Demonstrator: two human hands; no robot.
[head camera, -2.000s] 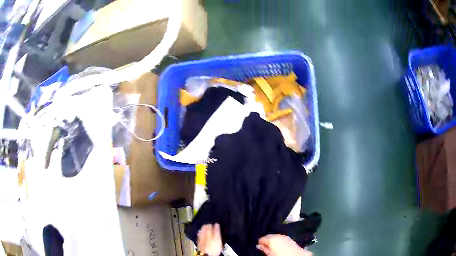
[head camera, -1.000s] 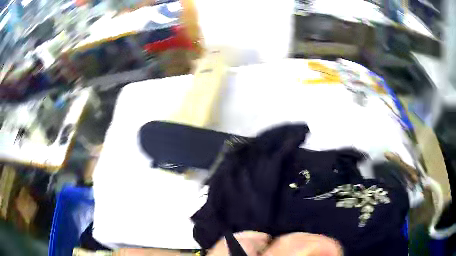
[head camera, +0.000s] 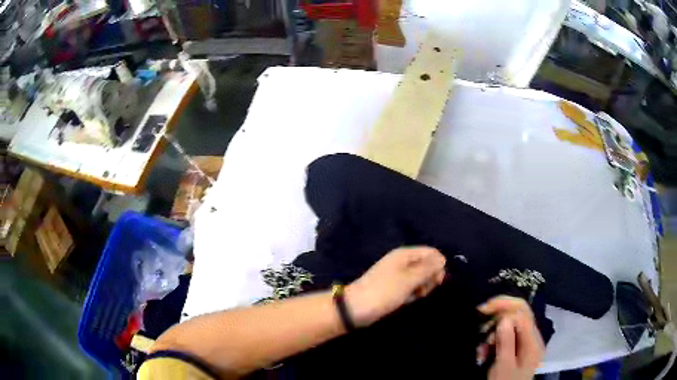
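Observation:
The black garment (head camera: 416, 326) with pale gold embroidery (head camera: 519, 279) lies over the near part of the black padded sleeve board (head camera: 475, 226) on the white ironing table (head camera: 267, 133). The board's rounded left end is beside or under black cloth; the border is hard to tell. My left hand (head camera: 401, 278), with a dark band at the wrist, has curled fingers pinching the cloth near the middle. My right hand (head camera: 514, 335) grips the cloth to the right, just below the embroidery. The steam iron (head camera: 632, 315) rests at the table's right edge, partly cut by shadow and hose.
A pale wooden beam (head camera: 412, 119) runs from the board to the far edge. Yellow-orange strips (head camera: 579, 126) and a small tray (head camera: 616, 142) lie at the far right corner. A blue basket (head camera: 111, 297) with clear plastic stands at the left. A sewing machine table (head camera: 111, 174) is further left.
The view has turned from the floor basket to the table. The garment, lifted from the basket, is now spread over the sleeve board. My hands have moved up and apart on it.

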